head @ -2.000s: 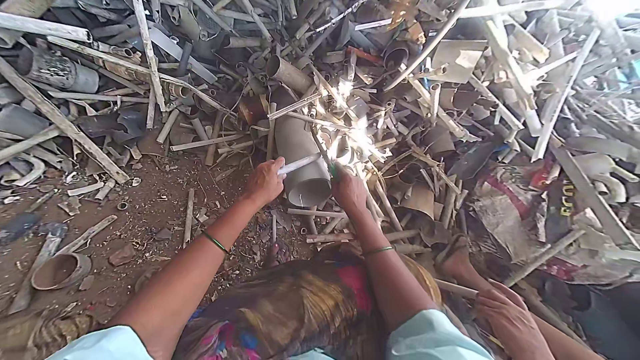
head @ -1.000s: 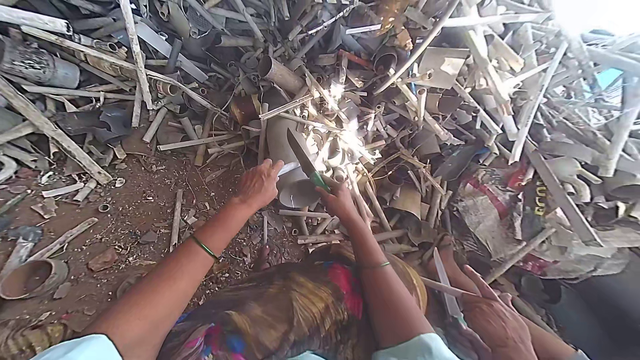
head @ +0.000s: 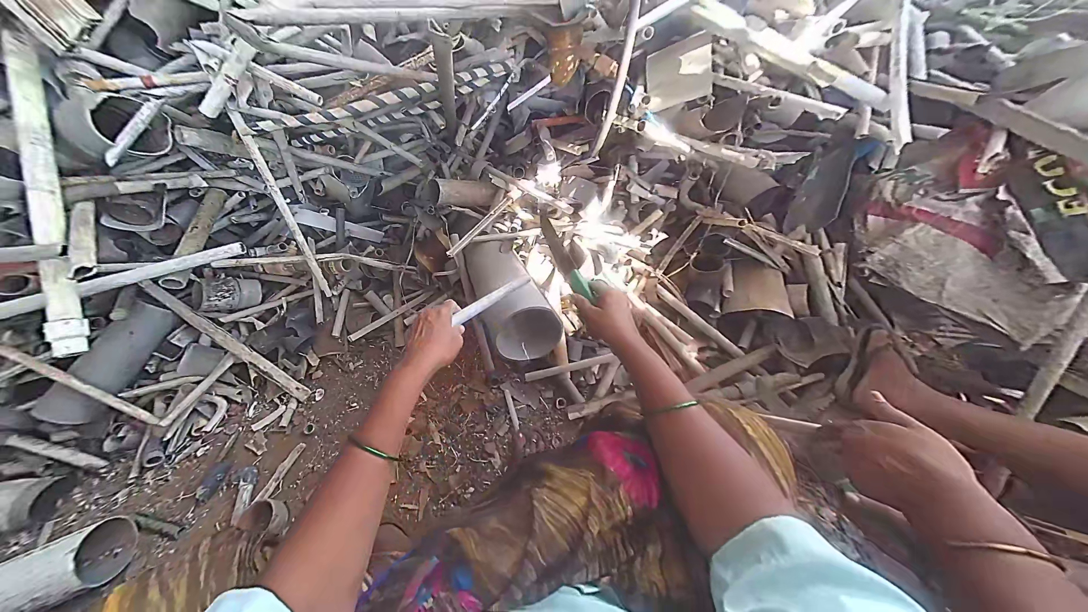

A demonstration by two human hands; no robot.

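Note:
My left hand (head: 434, 337) is closed around a narrow pale strip or pipe piece (head: 491, 301), which points up and right across a wide grey plastic pipe (head: 512, 293). The wide pipe lies on the scrap with its open end toward me. To its right, my right hand (head: 609, 313) grips a knife by its green handle (head: 582, 286). The dark blade (head: 557, 245) points up and to the left, apart from the pale piece. Sunlight glares on the scrap just beyond the knife.
Heaps of pipe offcuts (head: 255, 170) spread ahead and to both sides. A torn printed sack (head: 943, 255) lies at the right. Bare soil (head: 357, 416) shows at the left. Another person's hand (head: 909, 459) and a sandalled foot (head: 884, 365) are close on my right.
The knife, near the pale piece two seconds ago, now stands away from it with its blade raised. The other person's knife, visible one second ago, no longer shows clearly.

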